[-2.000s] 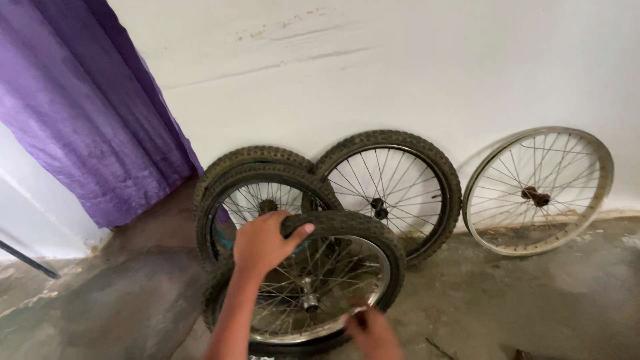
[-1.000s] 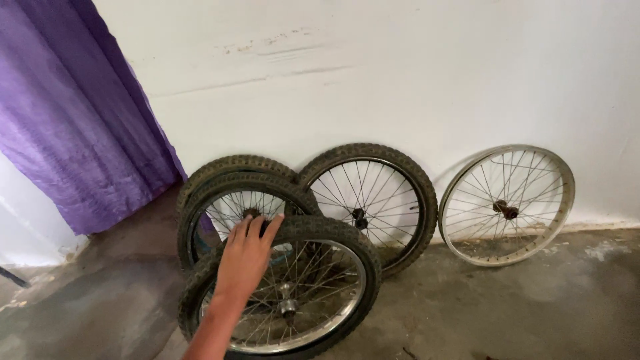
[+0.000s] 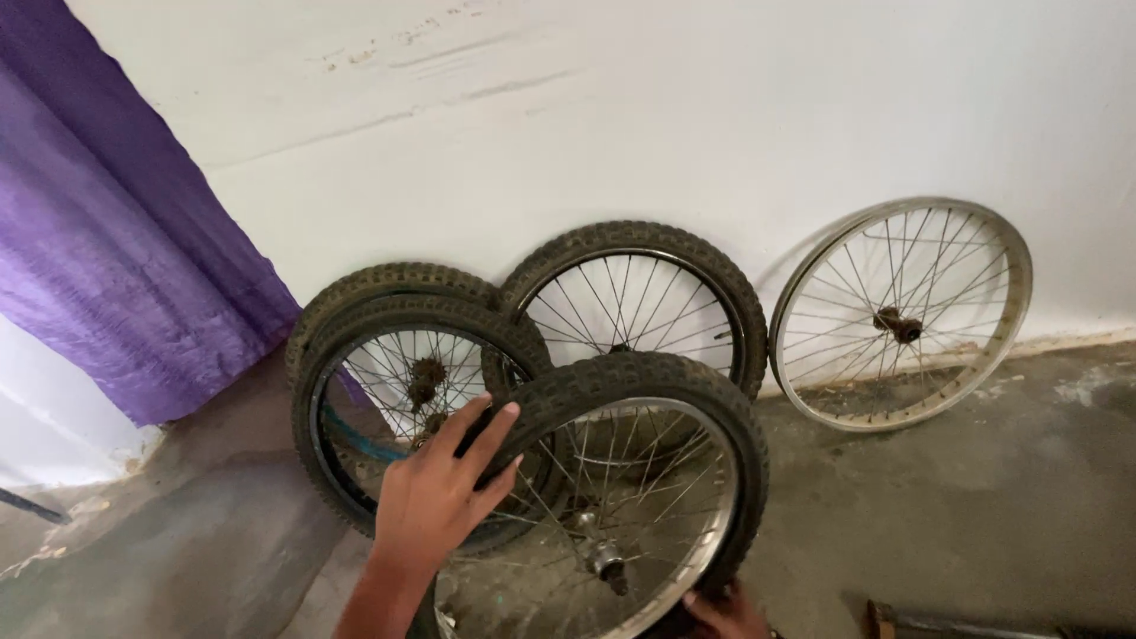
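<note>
Nearest to me is a bicycle wheel with a knobby black tire, a silver rim and a metal hub, tilted in front of the others. My left hand rests on the upper left of its tire, fingers spread; whether they grip is hard to tell. At the lower right of the same tire is my right hand, partly cut off by the frame edge, its fingers against the tire and rim. Just behind stand a wheel with a black rim and a sprocketed hub, and another tired wheel against the wall.
A bare silver bicycle rim with spokes leans on the white wall at the right. A purple curtain hangs at the left. On the concrete floor lies a dark bar-like object at the lower right edge.
My right hand, out of view one second ago, is at the front wheel's lower right. The front wheel has shifted right relative to the wheels behind it, with my left hand still at its tire.
</note>
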